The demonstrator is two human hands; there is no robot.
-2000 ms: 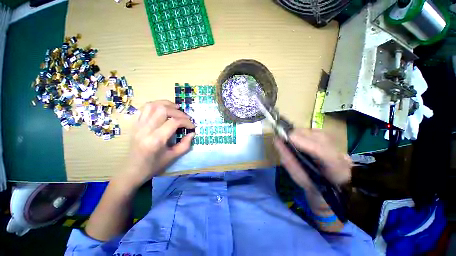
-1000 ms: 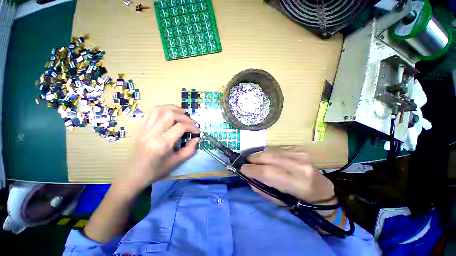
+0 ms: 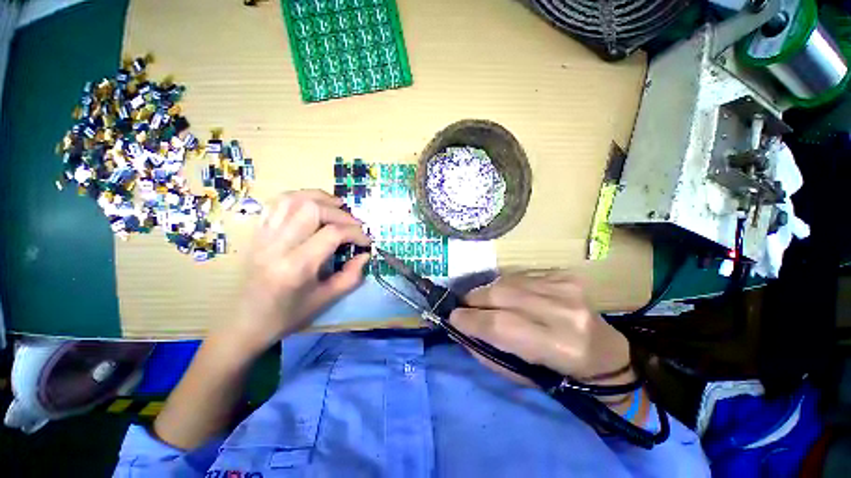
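The green circuit-board panel point(image 3: 404, 252) lies close to my body on a white sheet point(image 3: 474, 259), with black parts along its left side. My left hand point(image 3: 300, 259) rests over the panel's lower left, thumb and fingertips nearly together at its edge; whether a small component is between them cannot be told. My right hand point(image 3: 537, 322) is shut on the black soldering iron point(image 3: 442, 301). The iron's metal tip and thin curved tube reach the panel beside my left fingertips. The exact contact point is too small to tell.
A brown pot point(image 3: 519, 177) with silvery shavings stands against the panel's right side. A loose pile of small components point(image 3: 140, 159) lies left. A spare green panel point(image 3: 350, 47) lies farther away. The off-white feeder point(image 3: 658, 140), solder reel point(image 3: 810, 58) and black fan point(image 3: 611, 23) stand right and back.
My right hand has brought the iron from over the pot down to the panel, and has held it there since a second ago. My left hand has stayed nearly in place.
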